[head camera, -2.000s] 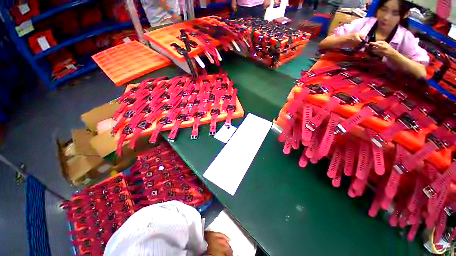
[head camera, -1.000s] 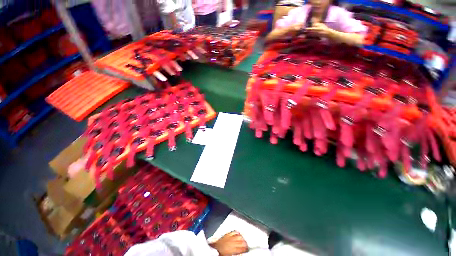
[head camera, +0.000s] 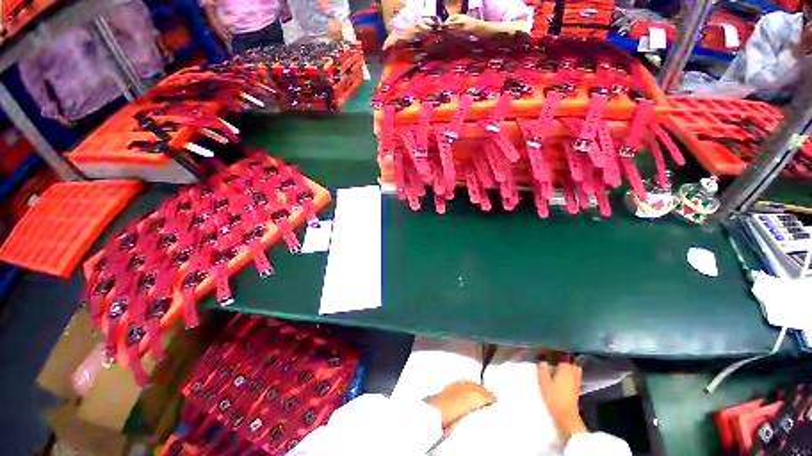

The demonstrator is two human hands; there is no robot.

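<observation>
My left hand [head camera: 461,403] is low in the view, below the bench edge, resting over the white clothing on my lap; its fingers are curled and I see nothing in it. My right hand [head camera: 561,392] lies beside it with fingers apart and empty. Nearest on the green bench, a tray of red watches [head camera: 200,236] sits at the left, its straps hanging over the edge. A long white sheet [head camera: 353,251] lies beside it, with a small white label [head camera: 317,236] between them. A tall stack of trays with red watches [head camera: 525,102] stands at the back middle.
An empty orange tray [head camera: 67,223] is at far left, near black watches [head camera: 160,129]. More red watches [head camera: 267,383] lie below the bench, beside cartons [head camera: 111,383]. Clear containers [head camera: 697,200], a metal post [head camera: 770,165], a calculator [head camera: 783,233] and papers [head camera: 788,298] are right. A person faces me behind the stack.
The view has swung to the right, so the stack and left tray appear further left. My right hand and the calculator have come into view. The watches look undisturbed.
</observation>
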